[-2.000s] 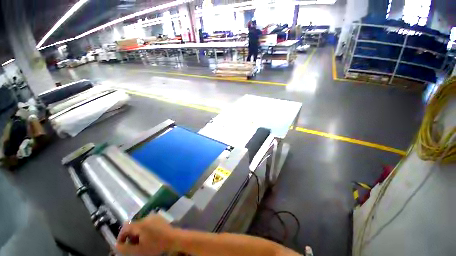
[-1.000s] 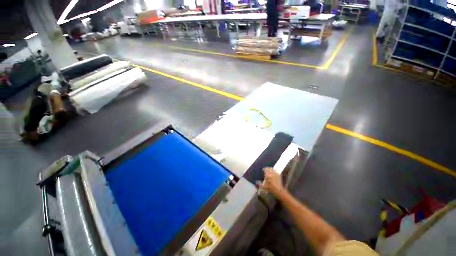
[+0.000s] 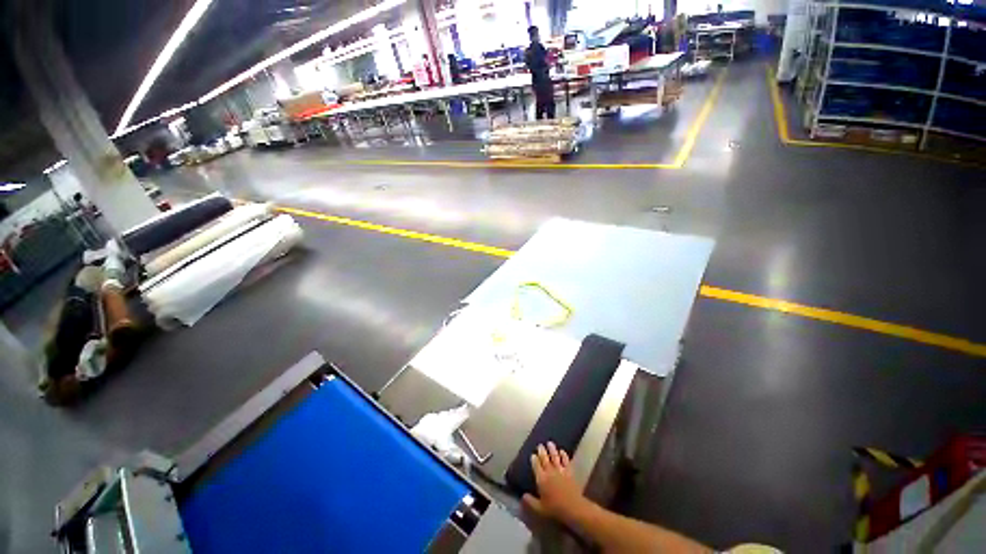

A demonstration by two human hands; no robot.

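A black stack of cut pieces (image 3: 573,400) lies lengthwise on the side table, to the right of the machine. My right hand (image 3: 555,479) rests on the near end of the stack, fingers spread over its top. No piece is seen lifted from it. The bright blue feed belt (image 3: 324,476) is bare in its metal frame at the lower left. My left hand is not in view.
A yellow-green cord (image 3: 541,306) and a white sheet (image 3: 465,363) lie on the side table's board (image 3: 638,271). Fabric rolls (image 3: 222,254) lie on the floor at left. A red container (image 3: 930,487) stands at lower right. A person (image 3: 540,76) stands far off.
My right hand has gone from the roller end of the machine to the black stack, and now lies on its near end. The view has turned right, so the rollers are mostly out of view.
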